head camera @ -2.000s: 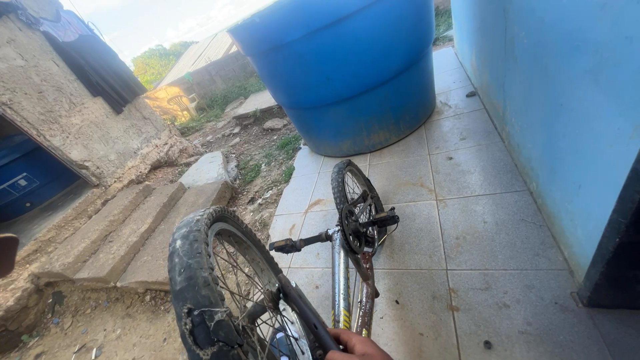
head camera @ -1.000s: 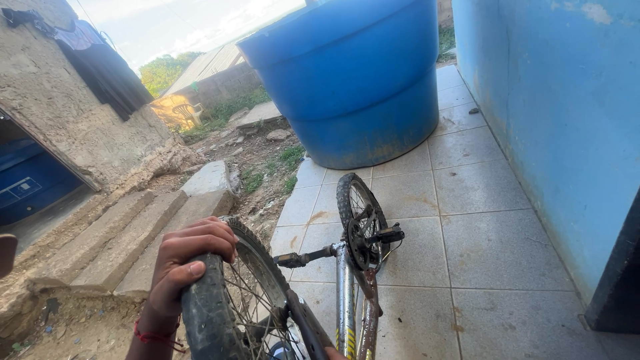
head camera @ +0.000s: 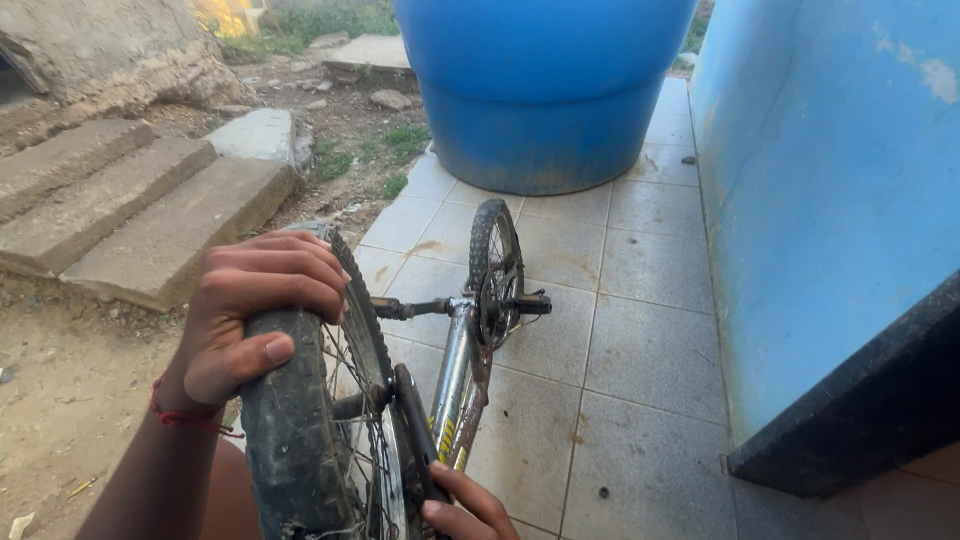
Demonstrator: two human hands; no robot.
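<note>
A bicycle lies tipped on the tiles, its near wheel raised toward me. My left hand (head camera: 262, 307), with a red cord at the wrist, grips the worn tire (head camera: 289, 420) of that wheel, fingers over the tread. At the bottom, my right hand (head camera: 469, 506) holds the dark fork leg (head camera: 414, 420) beside the spokes; part of this hand is out of view. The silver and rust-brown frame (head camera: 451, 375) runs away from me to the crank with its pedals (head camera: 534, 303) and the far wheel (head camera: 495, 262). Near the hub, the tire partly hides the spokes.
A large blue water tank (head camera: 547, 97) stands on the tiled floor (head camera: 645, 352) beyond the bicycle. Along the right runs a light blue wall (head camera: 825, 187) with a dark base (head camera: 855, 405). Concrete steps (head camera: 180, 217), a pale stone block (head camera: 259, 135) and bare dirt are at left.
My left hand, out of view two seconds ago, came onto the tire by one second ago and is still there, now farther over it. The view has tilted downward.
</note>
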